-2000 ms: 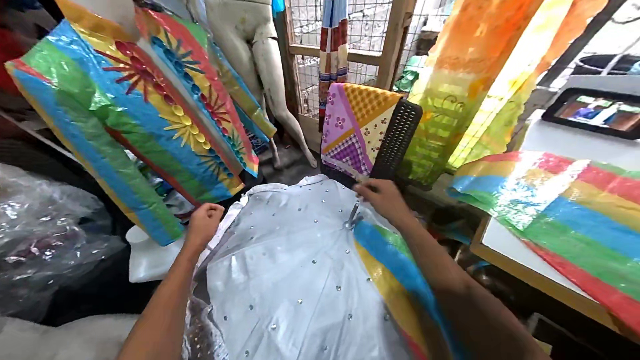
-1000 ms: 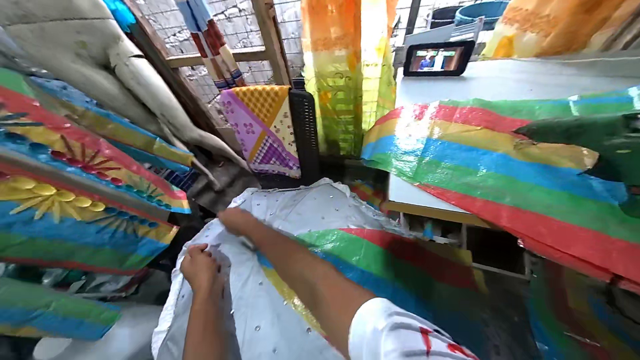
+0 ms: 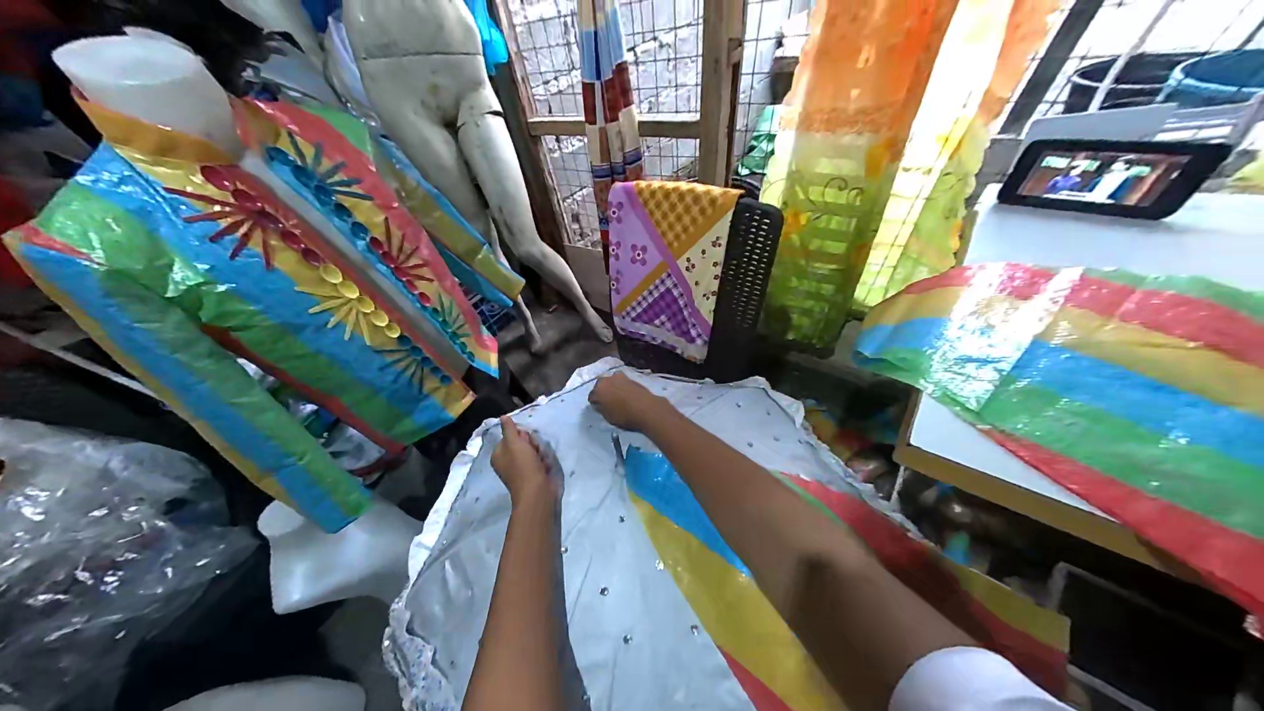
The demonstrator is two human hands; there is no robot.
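A white studded fabric with a ruffled edge is spread out in front of me. My left hand is at its left edge, fingers curled on the fabric; whether it pinches the cloth is unclear. Farther up, near the far edge, my right hand rests with bent fingers on the same fabric, its fingertips hidden. A small dark metal tool, perhaps scissors, lies just below the right hand. Striped plastic material in blue, yellow and red lies over the fabric, partly under my right forearm.
At left a mannequin torso wears a striped plastic jacket, beside clear plastic wrap. Ahead are mannequin legs and a black chair back with a patterned cloth. A white table at right holds striped plastic and a phone.
The view has swung right and back left. Compared with two seconds ago, my hands are closer together near the far left part of the fabric, and my right forearm now crosses the striped material.
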